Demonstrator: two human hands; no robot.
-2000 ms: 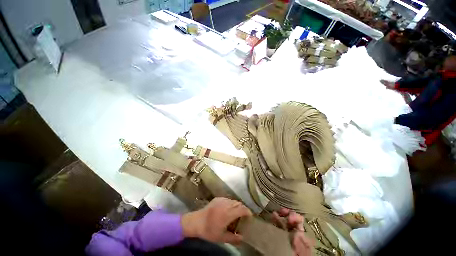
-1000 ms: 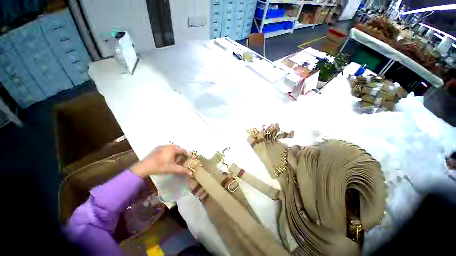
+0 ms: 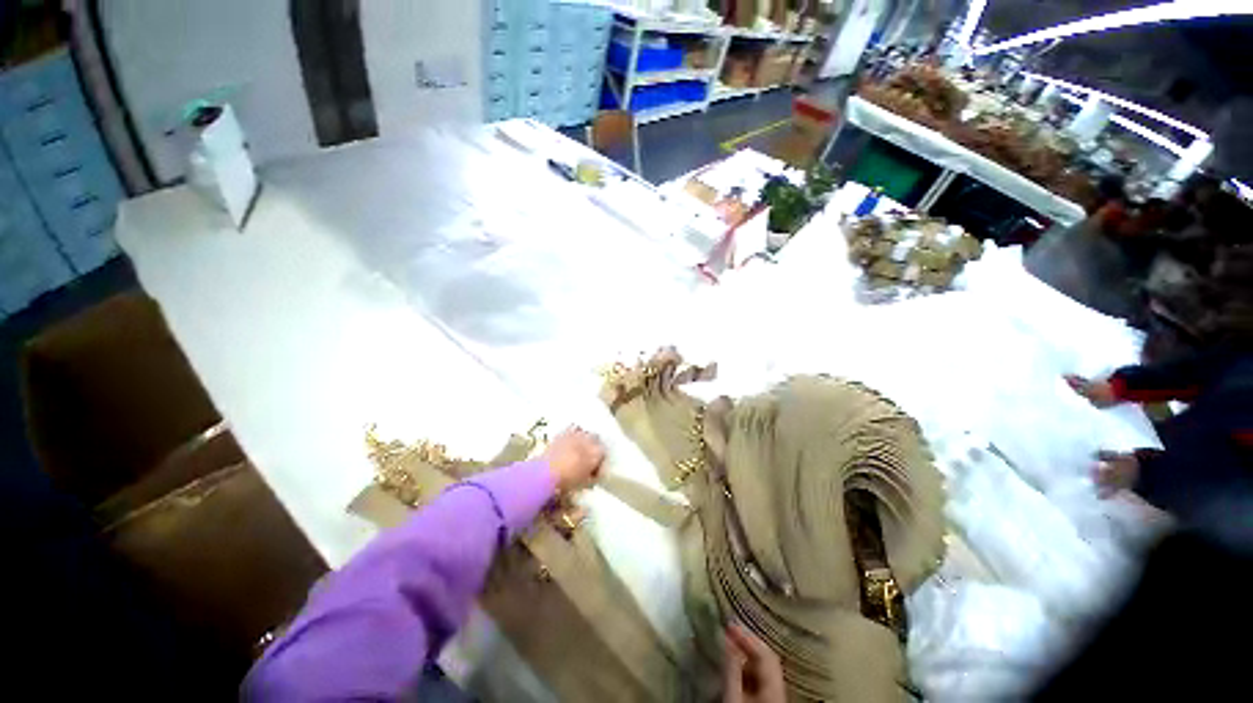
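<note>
Khaki webbing straps lie in a large curved bundle, with gold snap hooks at its far end. More flat straps lie to its left, with gold hardware at their far ends. My left hand, below a purple sleeve, has curled fingers on the end of a strap that runs right toward the bundle; the fingers are blurred. My right hand is cut off by the bottom edge, beside the bundle's near left side; its hold is unclear.
The white-covered table has clear plastic sheet at its far side. White wrapping lies right of the bundle, near another person's hands. Small strap bundles are at the far end. Open cartons stand on the left.
My left hand has moved right from the left straps' hardware to another strap end. The long strap it raised is down. My right hand's fingers now show at the bottom edge.
</note>
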